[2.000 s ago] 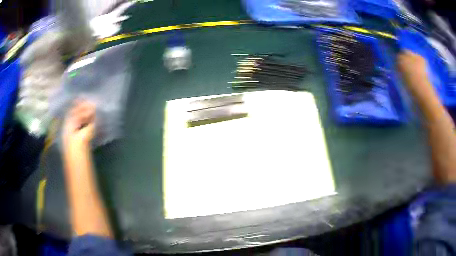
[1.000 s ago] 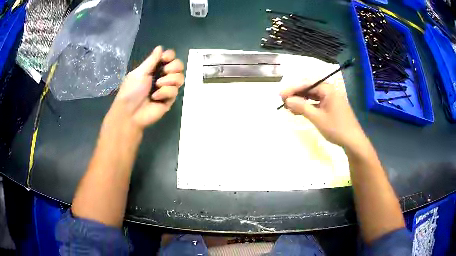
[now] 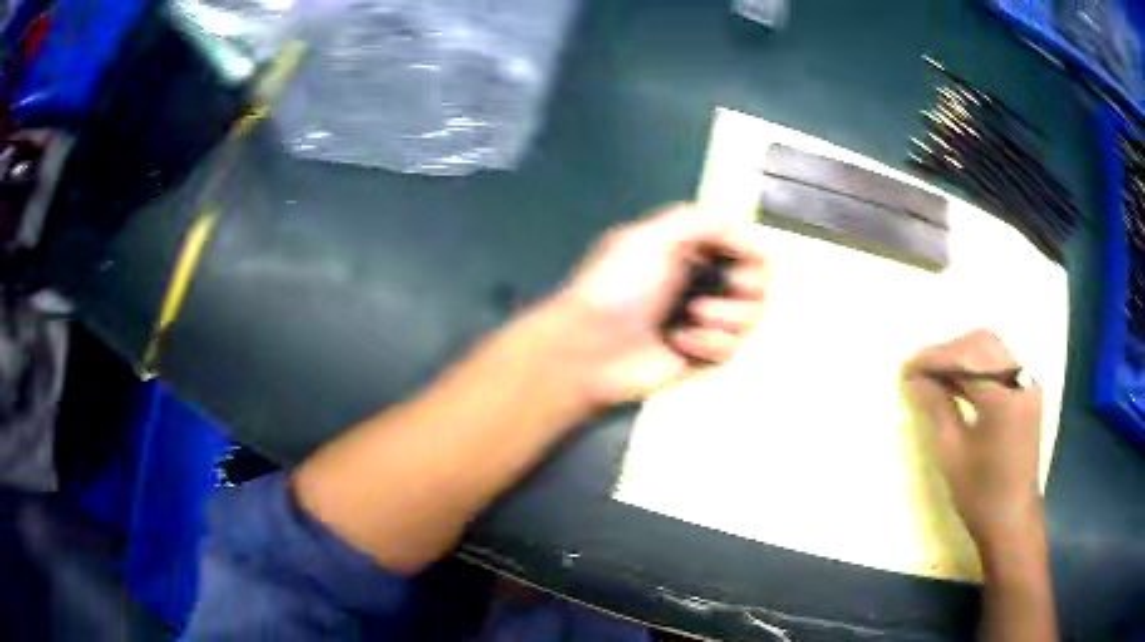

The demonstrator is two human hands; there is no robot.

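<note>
My left hand (image 3: pixel 659 307) is half curled above the left edge of the white work sheet (image 3: pixel 804 414), holding small black parts (image 3: pixel 703 286) in its palm. The parts are blurred and cannot be told apart. My right hand (image 3: pixel 986 426) is over the right part of the sheet, its fingers closed on a thin dark cable assembly (image 3: pixel 973 375) that shows a pale tip. Most of the cable is hidden or blurred. The grooved metal block (image 3: pixel 856 207) lies at the top of the sheet.
The cable pile (image 3: pixel 1005 163) lies beyond the sheet's top right corner. The blue parts bin (image 3: pixel 1111 289) is cut off at the right edge. A clear plastic bag (image 3: pixel 408 94) lies at upper left. Yellow tape (image 3: pixel 188 270) runs along the left side. A small white bottle (image 3: pixel 760 11) is at the top edge.
The view has turned and shifted left, so the sheet appears tilted and further right. My left hand has come over the sheet's left edge. The cable in my right hand now shows only a short length.
</note>
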